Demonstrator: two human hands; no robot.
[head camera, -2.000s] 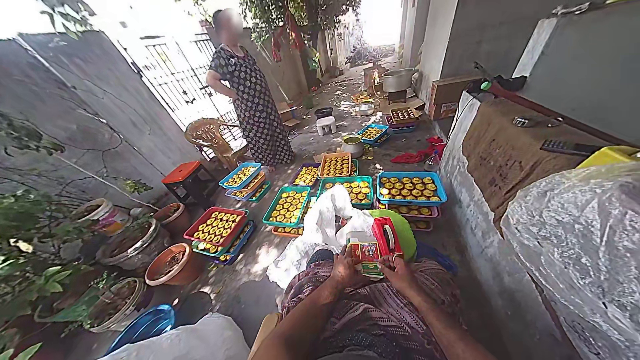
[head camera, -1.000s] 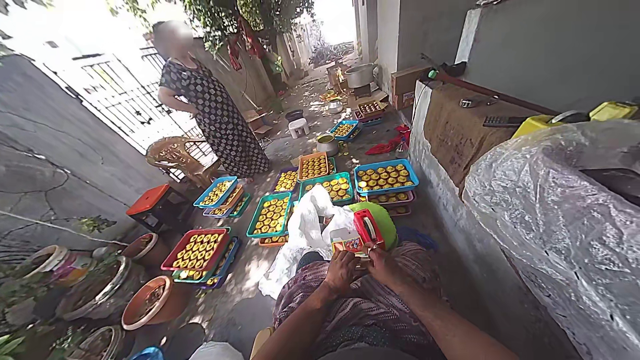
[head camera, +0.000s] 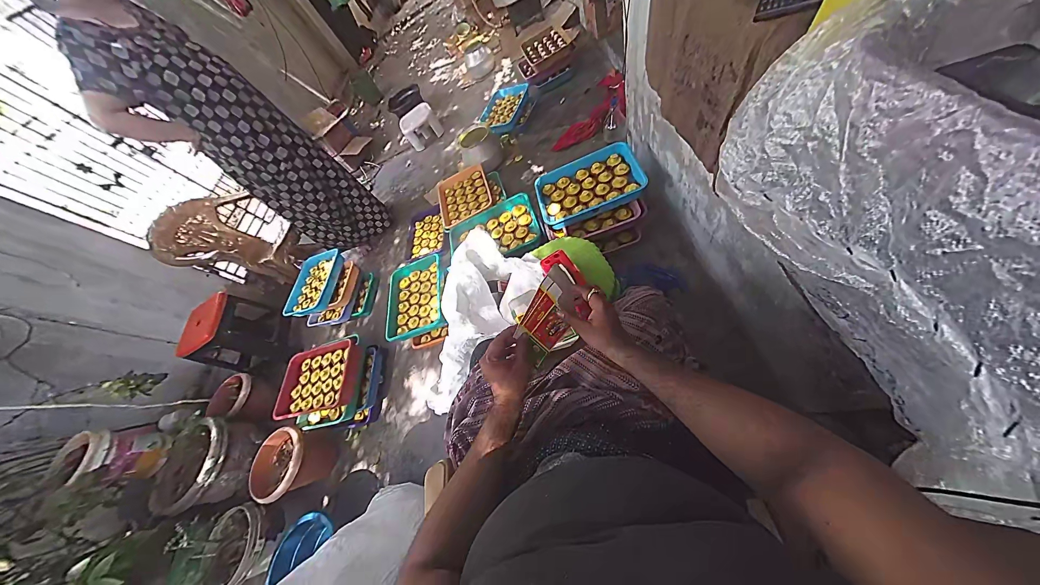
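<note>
My left hand (head camera: 505, 364) pinches the lower left edge of a red, yellow and green printed packet (head camera: 546, 318) above my lap. On the packet's upper right side is my right hand (head camera: 597, 321), wearing a ring, with its fingers closed around that edge. Behind the packet shows a red plastic object (head camera: 562, 262), partly hidden, beside a lime green round thing (head camera: 587, 264). A white plastic bag (head camera: 475, 301) lies crumpled left of the packet, against the patterned cloth (head camera: 650, 341) over my legs.
Stacked trays of round yellow items stand ahead, including a blue tray (head camera: 641, 166), a teal tray (head camera: 392, 313) and a red tray (head camera: 280, 398). A person (head camera: 244, 130) stands beside a brown chair (head camera: 183, 231). Clay pots (head camera: 305, 463) are left; a plastic-covered bulk (head camera: 861, 187) is right.
The view has tilted down and turned. Both hands stay on the packet, and my left hand now sits farther from my right hand, at its lower corner.
</note>
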